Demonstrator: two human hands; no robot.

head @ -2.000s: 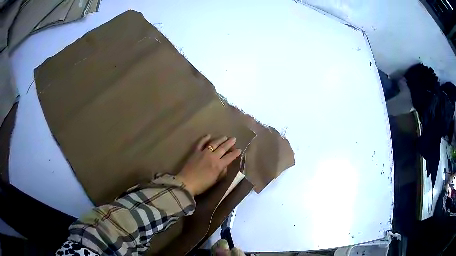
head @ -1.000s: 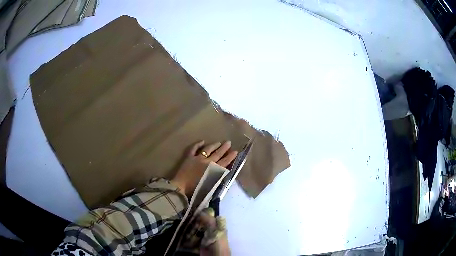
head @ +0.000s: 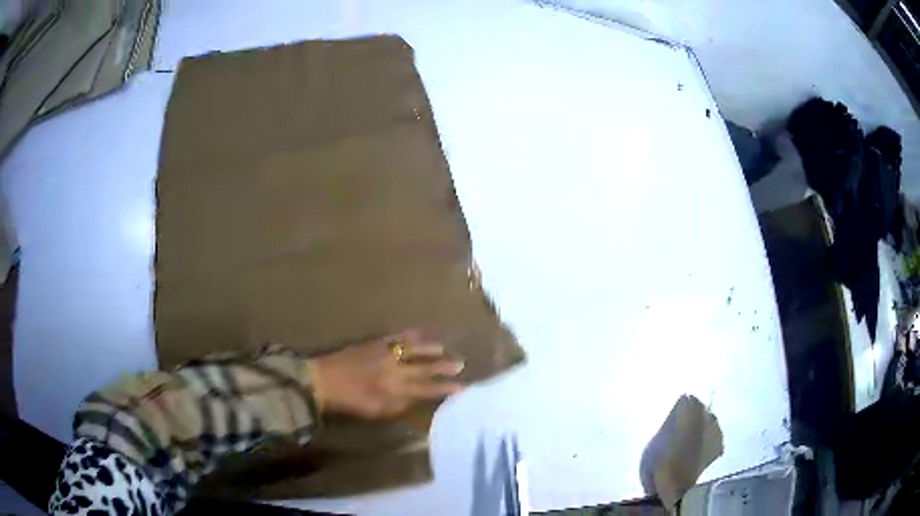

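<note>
A large brown garment panel (head: 303,191) lies flat on the white table. My left hand (head: 388,378), with a ring, rests spread on its lower part, blurred, palm down. Silver shear blades (head: 499,479) show blurred at the bottom edge, right of the panel; their handles are out of the picture. My right hand is not visible. A small brown offcut (head: 684,448) is at the table's front right edge, apart from the panel.
Stacked beige pieces (head: 76,60) lie at the upper left of the white table (head: 605,232). A pale bin (head: 752,494) is at the front right corner. Dark cloth (head: 842,181) hangs beyond the right edge.
The panel has turned more upright in view, and the small brown piece is now apart at the front right. The shears have moved down from the cloth; my right hand has left the picture.
</note>
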